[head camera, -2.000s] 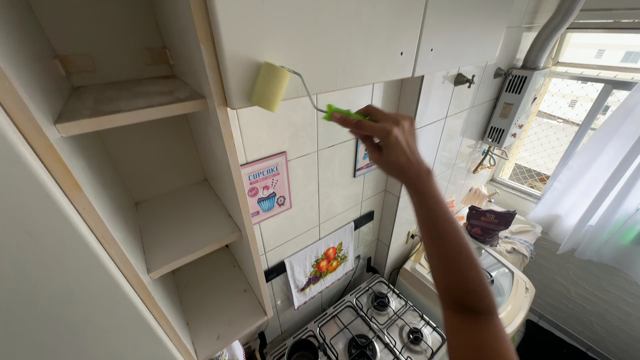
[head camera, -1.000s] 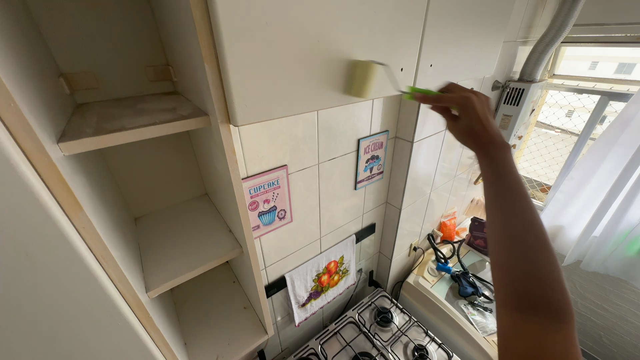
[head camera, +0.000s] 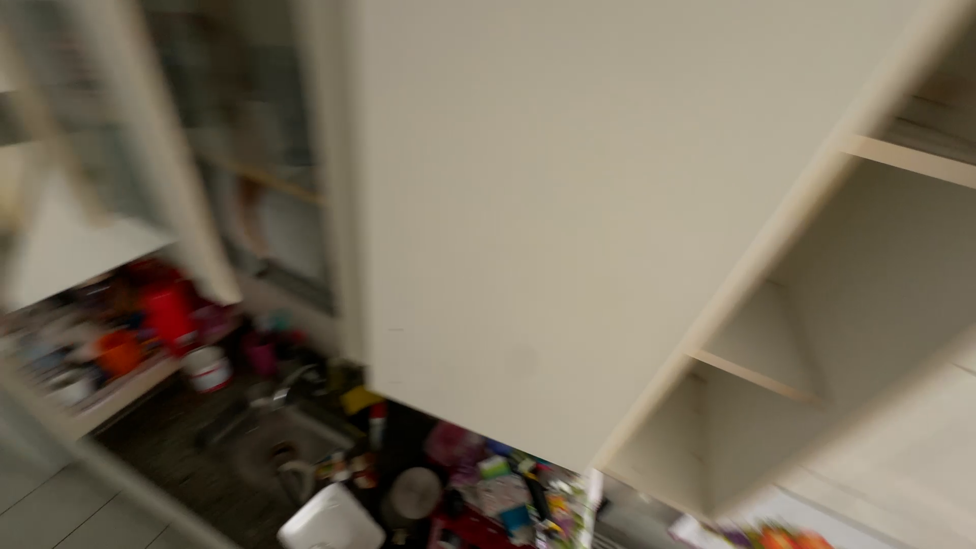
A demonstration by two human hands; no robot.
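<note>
Neither my left hand nor my right hand is in the frame, and the foam paint roller is out of sight too. A pale cabinet side panel [head camera: 595,213] fills the middle of the blurred view. To its right stand open cabinet shelves [head camera: 755,374]. A corner of the printed fruit cloth [head camera: 785,534] shows at the bottom right.
Below the panel lies a cluttered dark countertop with a metal sink [head camera: 267,450], a faucet [head camera: 286,385], a white container [head camera: 332,522] and a round metal lid or pot [head camera: 415,492]. A red container [head camera: 169,313] and an orange cup [head camera: 120,351] stand at left.
The view has swung far to the left, from the stove wall to the sink side. My right hand, seen earlier holding the green-handled roller against the upper cabinet, is out of frame.
</note>
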